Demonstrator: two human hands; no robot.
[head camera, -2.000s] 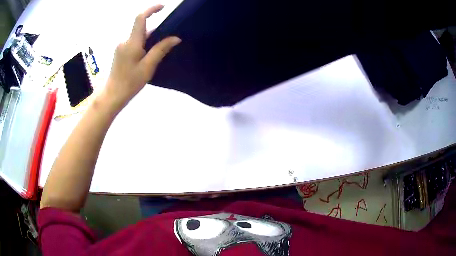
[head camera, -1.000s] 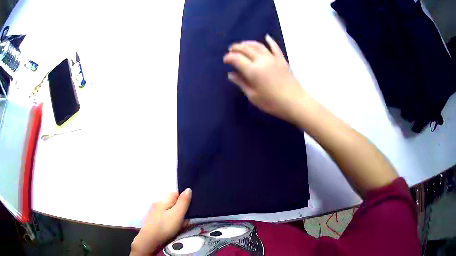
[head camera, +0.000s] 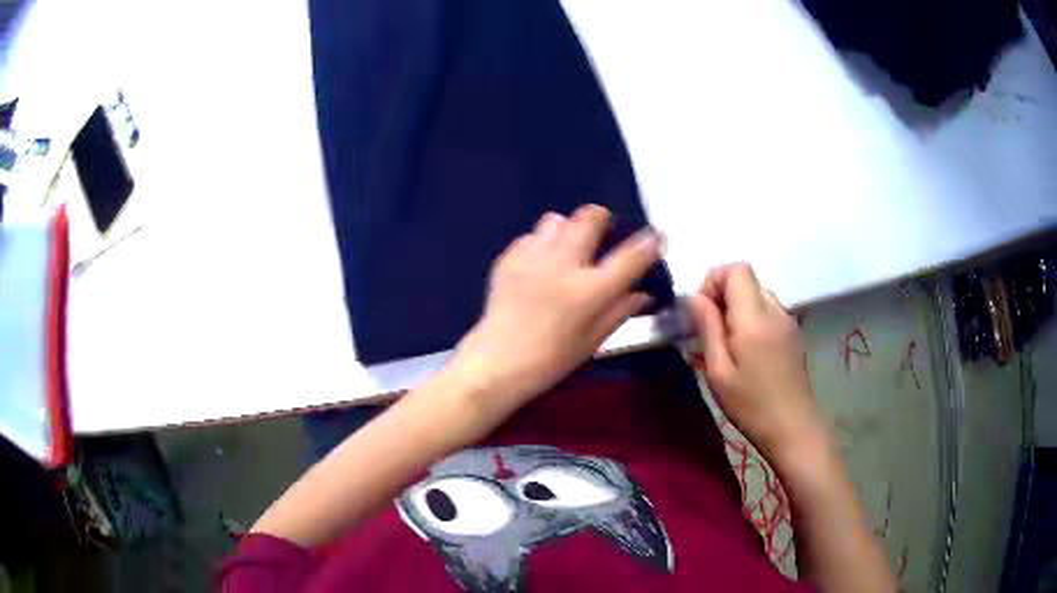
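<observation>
A dark navy garment (head camera: 464, 151) lies flat and lengthwise on the white table, its near edge close to the table's front edge. My left hand (head camera: 562, 284) is at its near right corner, fingers gripping the cloth there. My right hand (head camera: 742, 336) is just right of that corner, past the table's front edge, with its fingers curled together. A small blurred greyish thing shows at its fingertips; I cannot tell whether it is a tool or cloth.
A dark garment heap (head camera: 927, 46) lies at the table's far right. A black smartphone (head camera: 102, 169), thin pens and a clear folder with a red edge (head camera: 58, 336) are on the left. Red thread scraps (head camera: 855, 345) lie on the floor, front right.
The garment was first spread wide, then lay as a narrow length. My left hand has moved from its near left corner to the near right corner. My right hand has come down from the cloth's middle.
</observation>
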